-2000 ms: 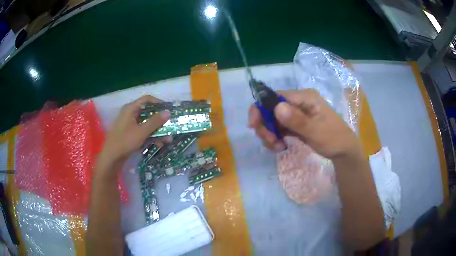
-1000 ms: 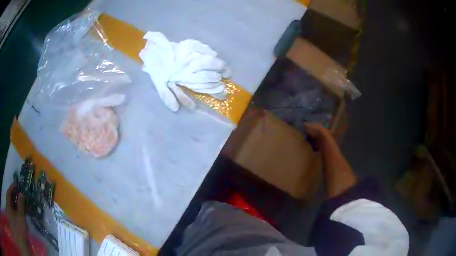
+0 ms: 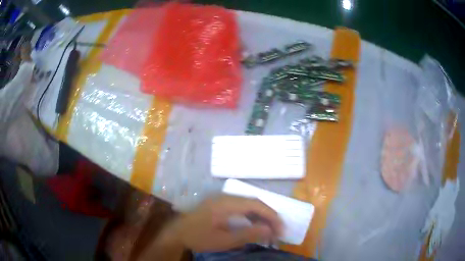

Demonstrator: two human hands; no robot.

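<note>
My left hand, bare and blurred, comes in from the lower left. Its curled fingers overlap the left part of a smooth white case piece, lying tilted near the front edge; whether they grip it is unclear. A second white case lies just above, its ribbed inside up. A pile of narrow green circuit boards lies beyond it, with small clear or white bits below the boards. My right hand is not in view.
Red bubble bags lie left of the boards. A dark stick-shaped tool with a black cord lies far left, near another person's pale clothing. A pink lump and clear plastic lie right, with white gloves below.
The view has swung back left from the boxes beside the bench. My left hand has left the boards and is at the smooth white piece. My right hand has gone out of view.
</note>
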